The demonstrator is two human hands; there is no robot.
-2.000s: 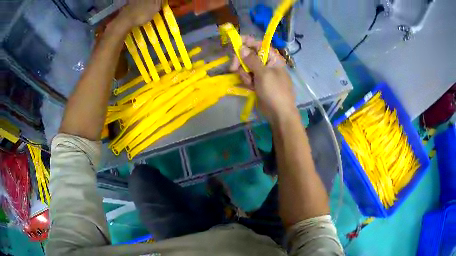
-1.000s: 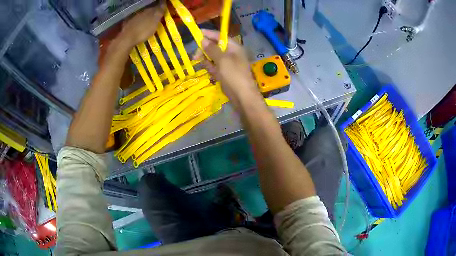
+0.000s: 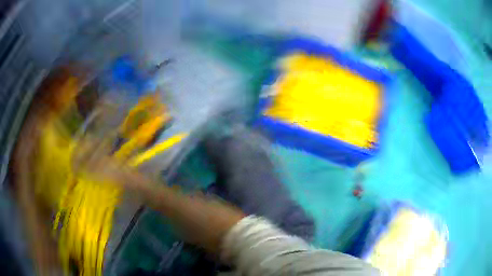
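Note:
The view is strongly blurred. Yellow straps (image 3: 89, 226) lie in a pile on the bench at the lower left. My right hand (image 3: 100, 156) is a blur over the upper end of the pile; its fingers and anything in them cannot be made out. My left forearm runs up the left edge, and my left hand blurs into the reddish-brown fixture (image 3: 63, 75) at the upper left. Yellow strap shapes show near the fixture. One strap (image 3: 161, 147) lies by the bench's front edge, beside the blurred yellow button box (image 3: 141, 114).
A blue tote (image 3: 313, 144) full of yellow straps stands on the floor right of the bench. Another tote with pale contents (image 3: 407, 242) is at the lower right. More blue totes (image 3: 456, 116) stand far right, a red object (image 3: 376, 21) behind. A blue tool (image 3: 127, 73) is on the bench.
The view has swung right, so the bench now sits at the left and the tote nearer the middle. My right hand has moved from near the fixture to over the strap pile.

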